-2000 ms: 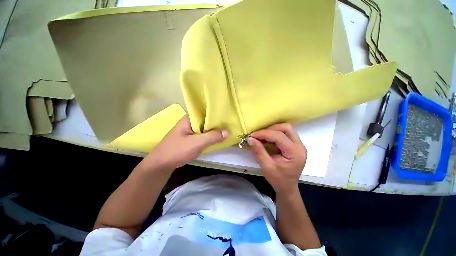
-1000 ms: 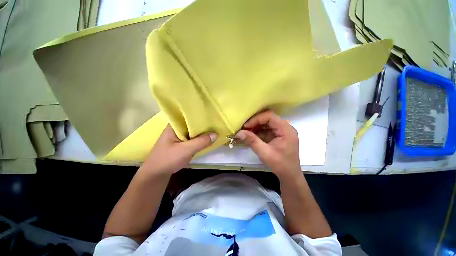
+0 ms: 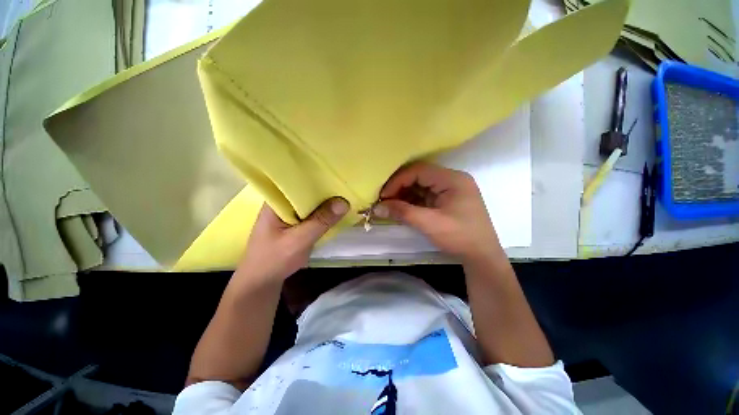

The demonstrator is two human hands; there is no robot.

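Note:
The large leather panel (image 3: 365,89) shows its bright yellow reverse, with an olive part (image 3: 154,154) at the left. A stitched seam (image 3: 279,128) runs diagonally down to the panel's near edge. My left hand (image 3: 284,239) grips the panel just left of the seam end, thumb on top. My right hand (image 3: 442,211) pinches the seam end between thumb and fingers. A tiny pale cluster (image 3: 367,218), a fitting or thread ends, sticks out between my two hands. Its exact form is too small to tell.
A white board (image 3: 494,182) lies under the panel. To the right are a dark rod tool with a square block (image 3: 617,121), a pale yellow pen (image 3: 601,176), a black pen tool (image 3: 647,203) and a blue tray (image 3: 666,162) of small grey pieces. Stacked olive panels (image 3: 57,113) lie left.
The panel and both hands have shifted left in view. The panel's right part is lifted and bends more, and the seam slants more. My hands keep their hold near the seam end.

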